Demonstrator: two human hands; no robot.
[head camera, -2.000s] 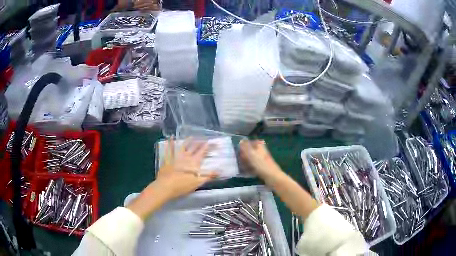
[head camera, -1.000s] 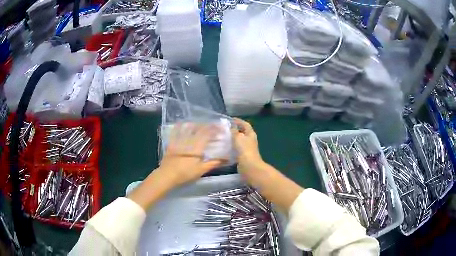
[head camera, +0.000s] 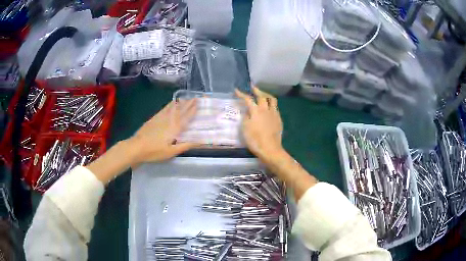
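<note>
A clear packing box lies just beyond the white sorting tray, with a pale ribbed-looking layer showing inside it. My left hand lies against the box's left side, its fingers over the left part. My right hand is at the right side, fingers curled over the right edge. Both hands hold the box between them. The white sorting tray holds loose slim silver motors, mostly in its right and lower part. The fingertips are slightly blurred.
Red divided bin with metal parts at left, beside a black flexible arm. Frosted empty box behind the packing box. Translucent stacks at the rear. White side tray heaped with motors at right, more trays beyond it.
My left hand has moved off the box's top to its left side. My right hand has opened out along the right side. The white layer is now uncovered. The view has shifted.
</note>
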